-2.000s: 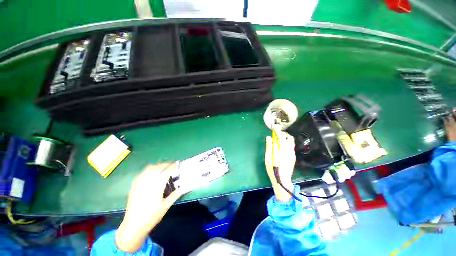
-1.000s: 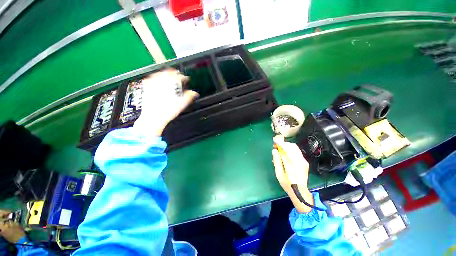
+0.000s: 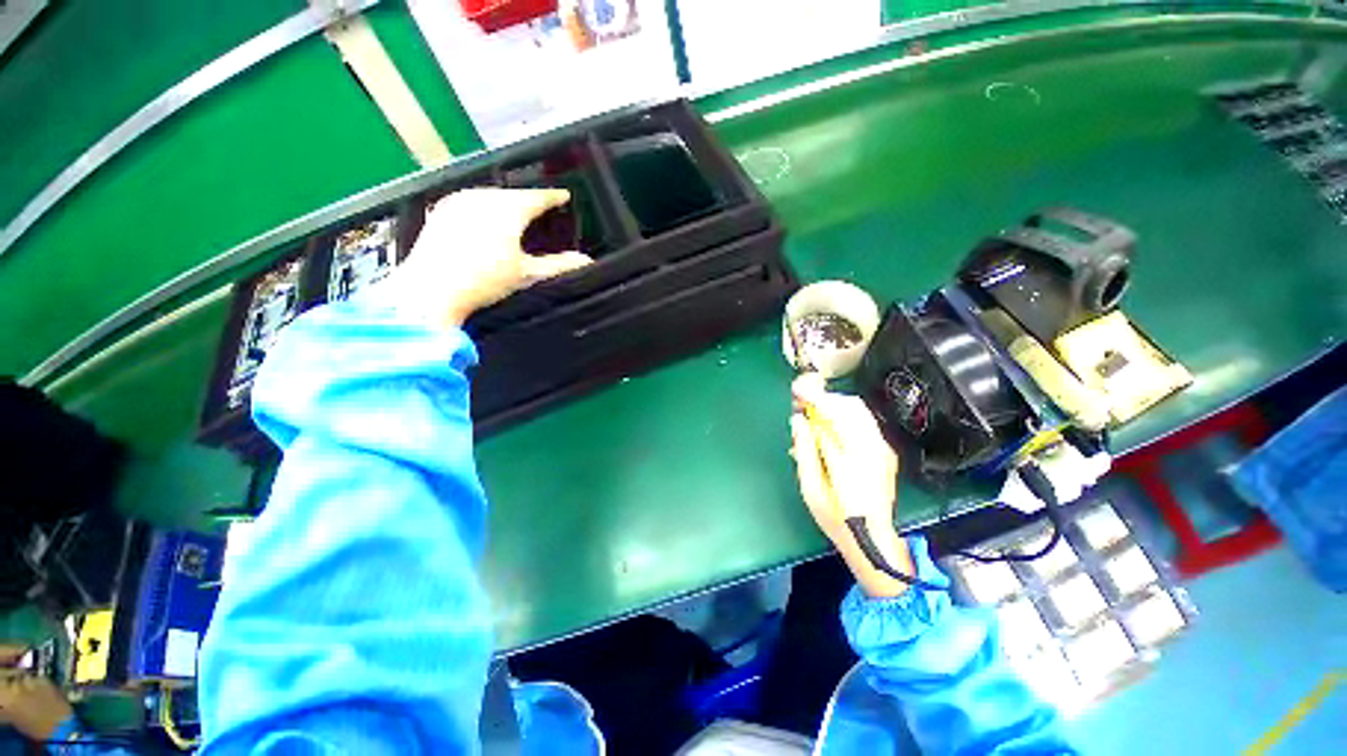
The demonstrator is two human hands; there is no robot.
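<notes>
My left hand (image 3: 480,251) reaches over the long black foam tray (image 3: 635,281), with thumb and finger apart at a dark, glossy phone unit (image 3: 554,229). Whether it grips the unit cannot be told. Two phone units with the board side up, one of them here (image 3: 266,325), lie in the left slots. Another black-screened phone unit (image 3: 665,180) lies in the right slot. My right hand (image 3: 849,473) holds the yellow soldering iron (image 3: 830,443) just below the round cream parts pot (image 3: 830,328), which has small dark bits inside. The iron's tip is hard to make out.
A black fan-like box (image 3: 946,392), a black iron holder (image 3: 1042,281) and a yellow sponge (image 3: 1115,362) stand right of the pot. A blue soldering station (image 3: 175,598) is at far left, near another person's hand (image 3: 27,697). Strips of small parts (image 3: 1285,133) lie far right.
The board-side-up phone unit left my left hand's earlier place above the bench. My left hand moved up to the tray, then slightly right to the dark unit. My right hand stays by the pot.
</notes>
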